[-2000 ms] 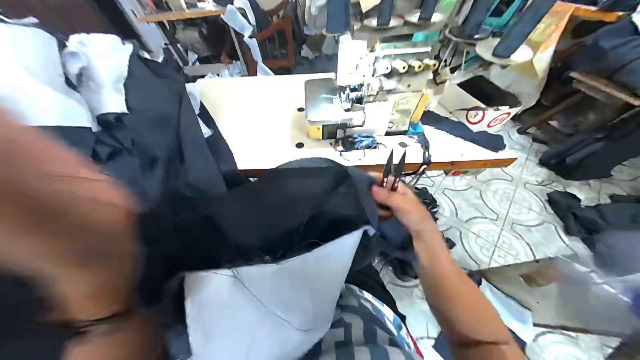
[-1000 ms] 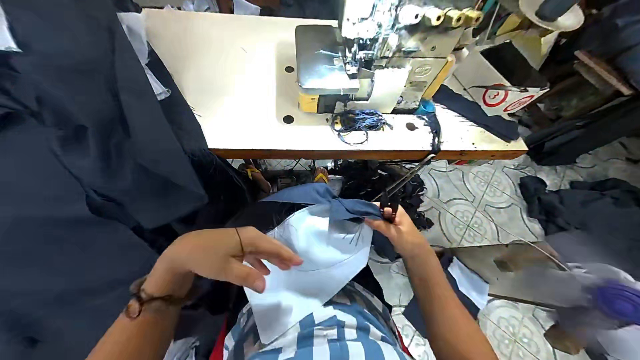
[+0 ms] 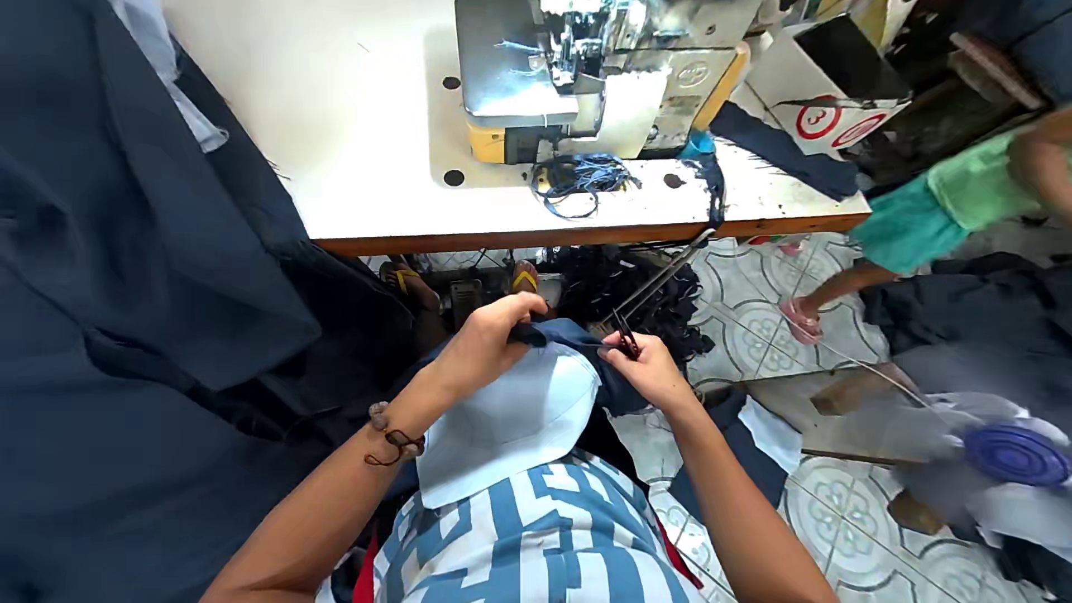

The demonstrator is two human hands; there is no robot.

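My left hand grips the upper edge of a dark navy fabric piece in front of my lap. A white fabric panel joined to it lies over my striped shirt. Small black thread snips are in my right hand, whose fingers also pinch the fabric's right edge. The tips of the snips point up and away from me. Part of the navy cloth is hidden beneath my fingers.
Ahead stands a sewing machine on a white table, with loose blue thread at its front. Large navy cloth fills the left. A person stands at the right, near a blurred spinning fan and a white box.
My left hand, apart from the fabric's edge one second ago, now holds it. The snips remain in my right hand. A person has come into view at the right.
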